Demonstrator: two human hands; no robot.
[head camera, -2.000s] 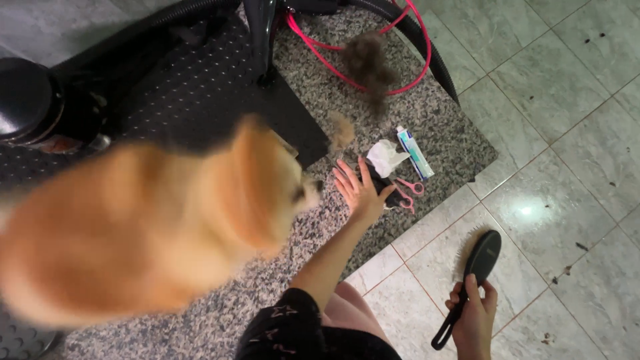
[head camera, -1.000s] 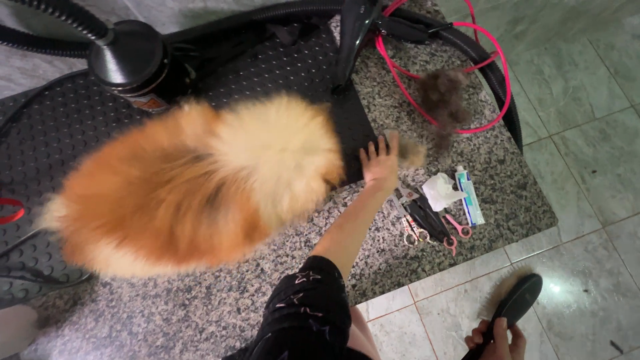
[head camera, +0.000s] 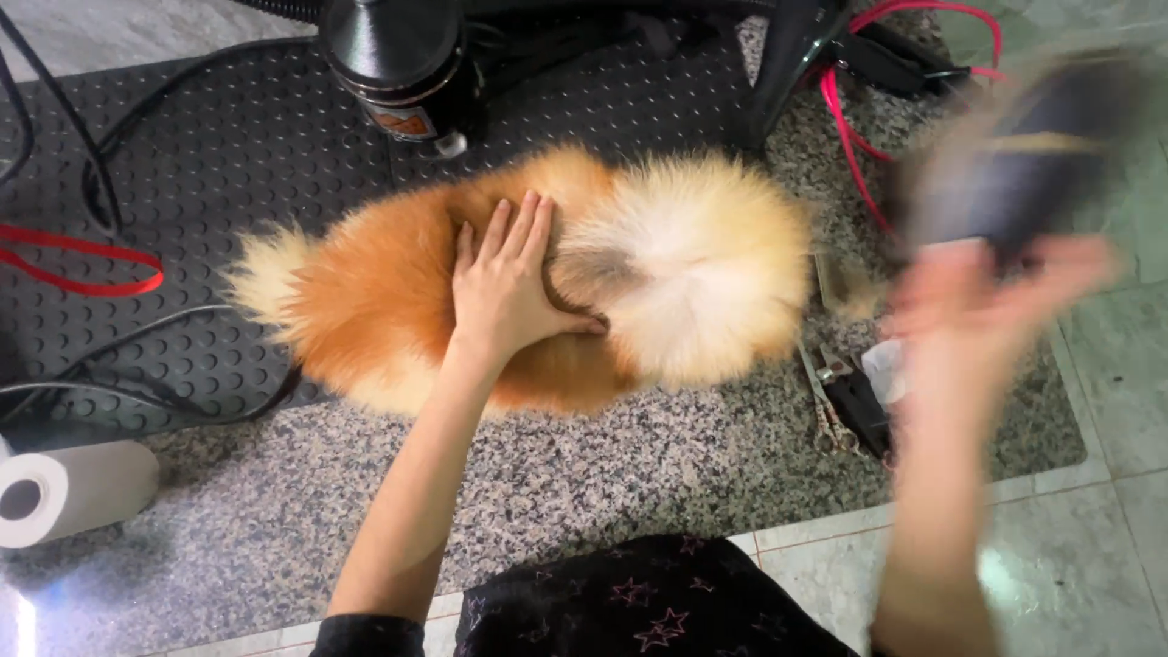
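Note:
An orange and cream long-haired dog (head camera: 392, 283) is on the counter, seen from above, its fluffy pale end at the right. My left hand (head camera: 511, 287) lies flat on its back, fingers spread, gripping nothing. My right hand (head camera: 995, 283), blurred, is raised over the counter's right side, closed around a dark hairbrush (head camera: 1031, 173), also blurred. Between that hand and the dog lie metal scissors (head camera: 826, 424), black-handled nail clippers (head camera: 858, 401), a crumpled white tissue (head camera: 883, 370) and a tuft of loose fur (head camera: 853, 287).
A black rubber mat (head camera: 219, 137) covers part of the granite counter (head camera: 584, 465). On it stand a black dryer (head camera: 392, 55) and a red loop (head camera: 91, 283), with dark cables nearby. A white paper roll (head camera: 82, 493) lies at the left, a pink cord (head camera: 844, 137) at the upper right. Tiled floor (head camera: 1049, 547) lies beyond the edge.
My left hand has moved from beside the loose fur onto the dog's back. My right hand has lifted the brush from over the floor to above the counter's right side.

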